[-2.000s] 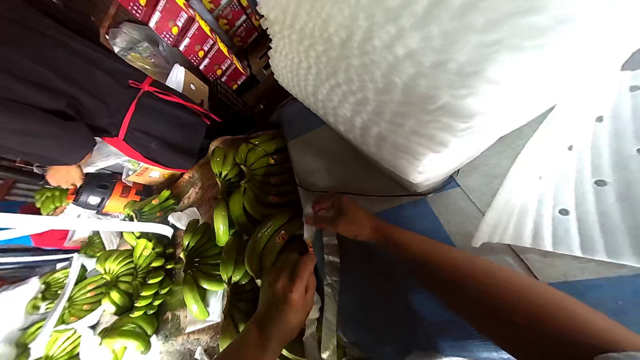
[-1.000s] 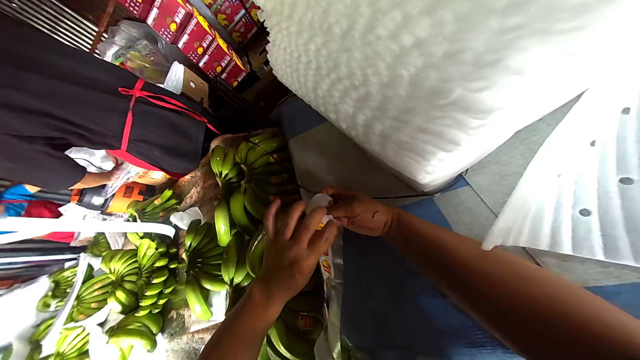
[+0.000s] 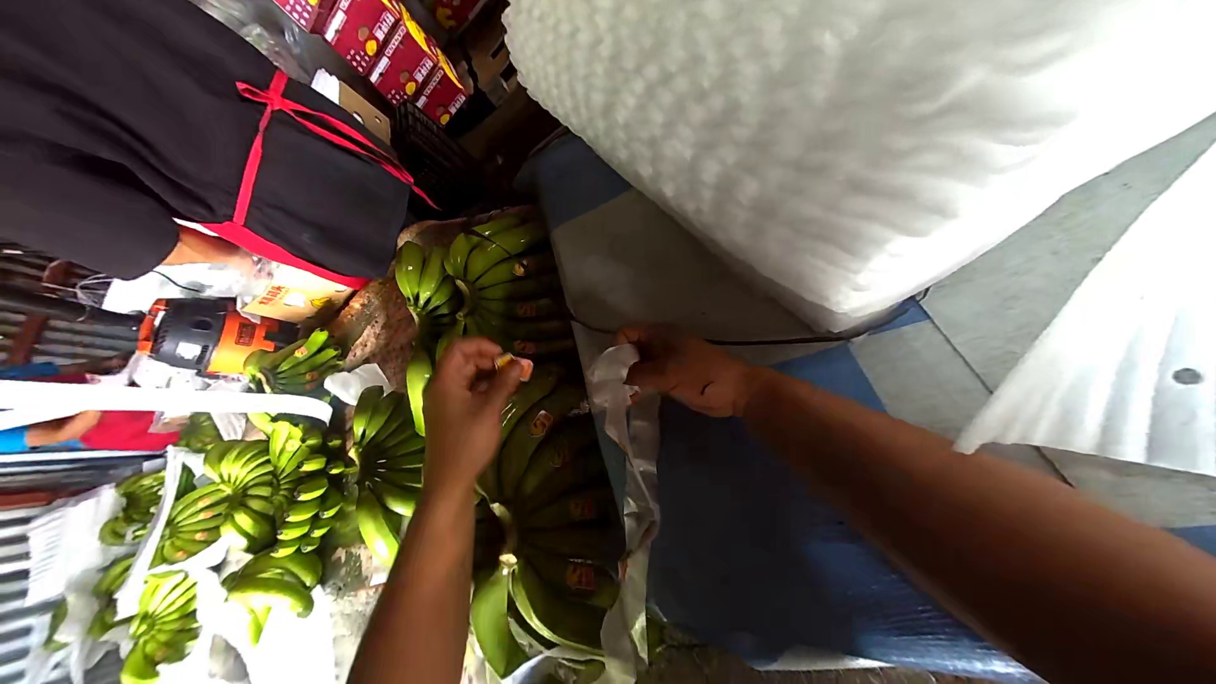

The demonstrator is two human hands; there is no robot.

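Note:
My left hand [image 3: 470, 404] is raised over the green bananas, with a small orange-and-yellow sticker [image 3: 514, 367] pinched at its fingertips. My right hand [image 3: 686, 369] grips a translucent backing strip [image 3: 638, 465] that hangs down along the edge of the blue and grey surface. Beneath and beside the left hand lies a large hand of green bananas [image 3: 560, 503], several of them bearing small stickers. Another banana cluster [image 3: 503, 275] lies farther up.
A large stack of white foam sheets [image 3: 807, 123] covers the upper right, with a loose foam sheet [image 3: 1130, 351] at right. More banana clusters [image 3: 228, 489] lie at left. A co-worker in a black garment [image 3: 313, 180] stands nearby, before red printed boxes [image 3: 389, 47]. An orange-and-black device [image 3: 214, 334] is beyond.
My left hand has come away from the strip with a small sticker at its fingertips. One second ago both hands were together at the strip. My right hand still holds the strip.

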